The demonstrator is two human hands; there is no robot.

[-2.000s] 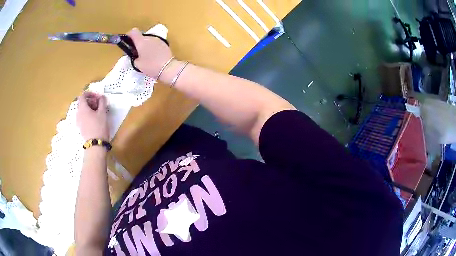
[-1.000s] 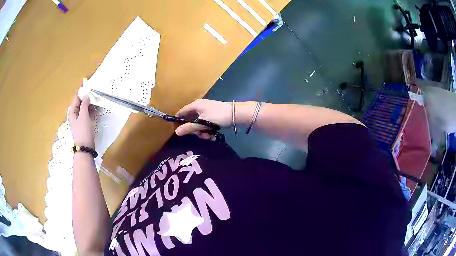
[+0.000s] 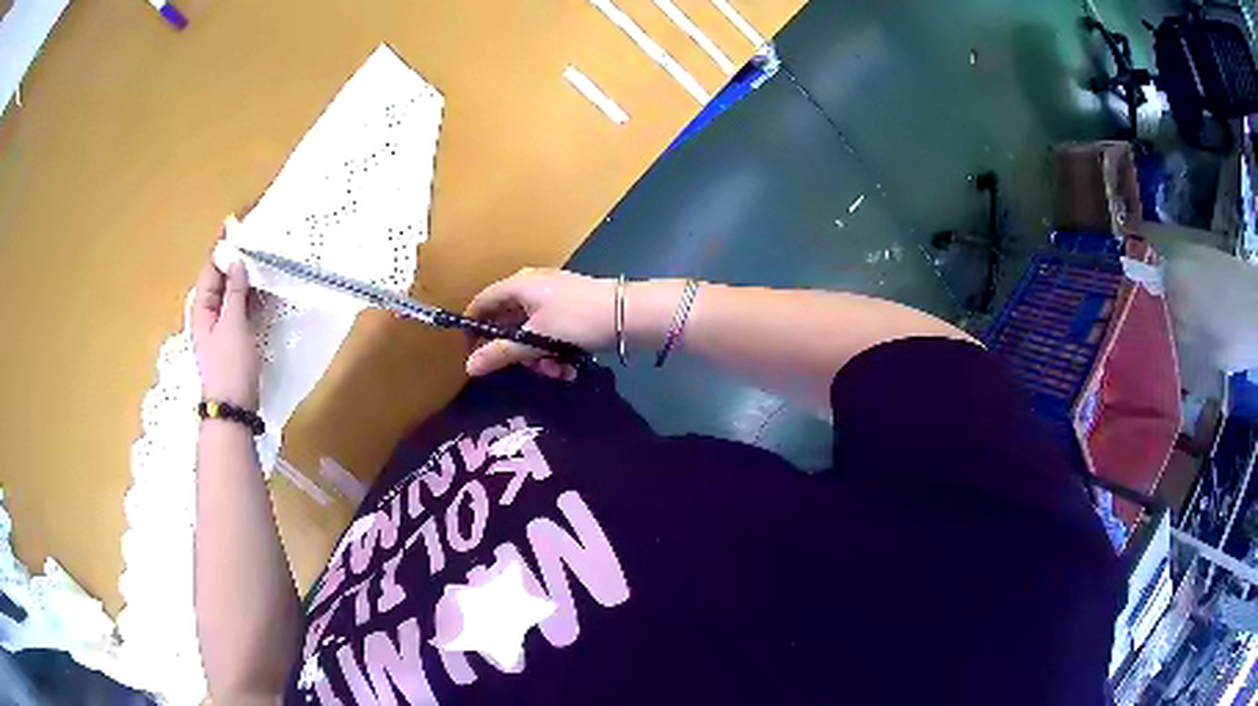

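Observation:
White eyelet lace trim [image 3: 362, 186] lies on the tan table [image 3: 511, 166], one end flat and pointing to the far side, the long scalloped strip running down the left past my forearm. My left hand [image 3: 225, 310] pinches the lace at its left edge, near the blade tips. My right hand [image 3: 531, 324] holds the fabric shears [image 3: 362, 287] by the black handles near the table's edge. The blades lie across the lace and look closed or nearly closed, tips beside my left fingertips.
A purple-ended marking pen [image 3: 168, 14] lies at the far left. White tape strips [image 3: 596, 94] are stuck near the table edge. A crumpled lace pile [image 3: 55, 607] is at the lower left. Blue crate [image 3: 1055, 331], red bin [image 3: 1138, 393] and a black chair [image 3: 1203, 76] stand on the green floor at right.
My right hand has moved from over the far lace to the near edge, swinging the shears across the lace. The far lace end now lies flat. Lately the blades have closed somewhat.

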